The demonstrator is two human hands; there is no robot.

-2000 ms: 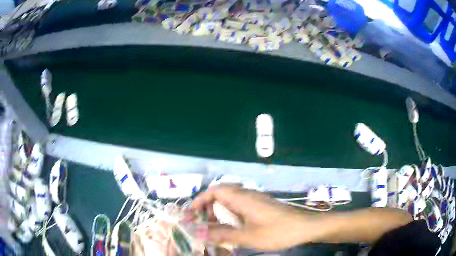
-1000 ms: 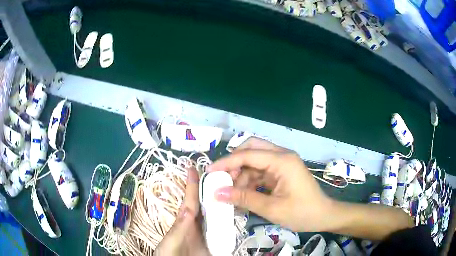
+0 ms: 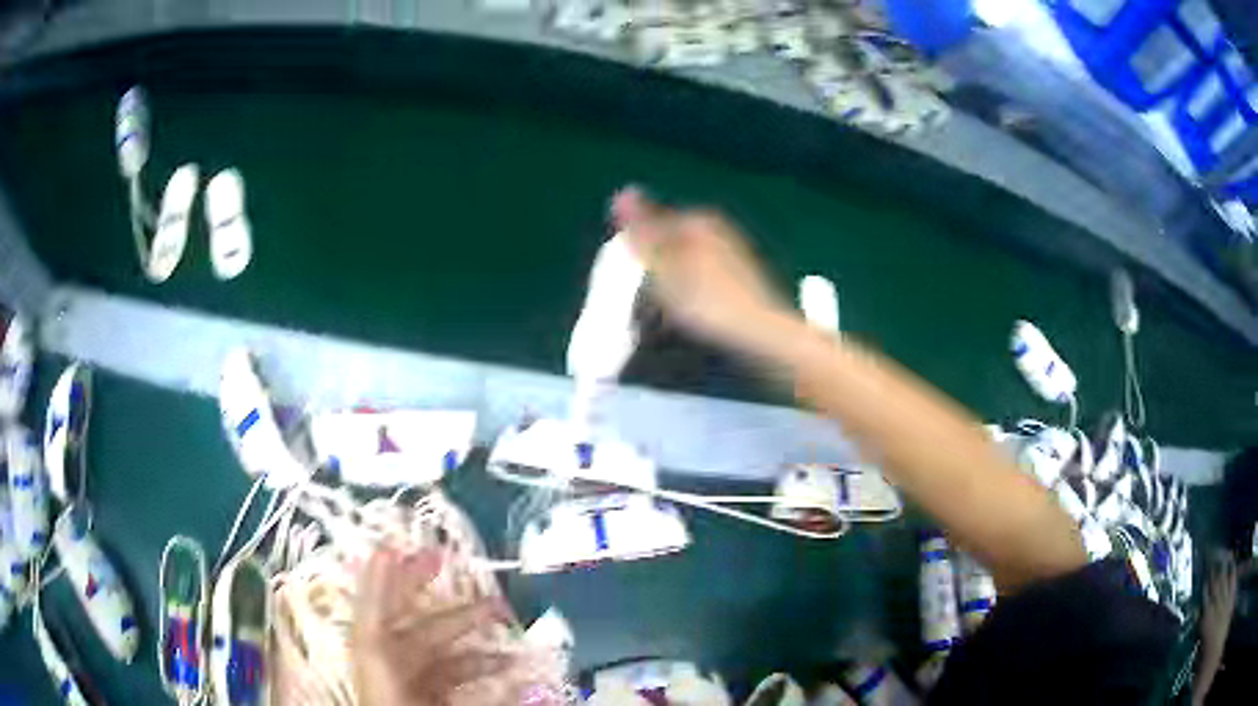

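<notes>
My right hand (image 3: 697,269) is blurred and reaches out over the green belt. Its fingers are closed on the upper end of a white elongated housing (image 3: 607,310), held tilted, with a pale blurred strip trailing below it. My left hand (image 3: 428,634) is blurred and low, over the heap of pale cord (image 3: 324,586); whether it grips anything cannot be told. A printed white unit (image 3: 603,534) lies in front of the rail, below another printed unit (image 3: 566,452). Two open units with coloured insides (image 3: 180,628) lie left of the cord heap.
The grey rail (image 3: 152,345) runs between bench and belt (image 3: 414,207). Several white pieces lie on the belt, including a plain shell (image 3: 228,224) and a corded unit (image 3: 1043,361). Unit heaps lie right (image 3: 1138,503) and across the belt. Another person's hand (image 3: 1214,607) shows at the right edge.
My right hand has moved up and away, over the belt, with the white housing. My left hand has come off the housing and is lower, over the cords. The view has shifted.
</notes>
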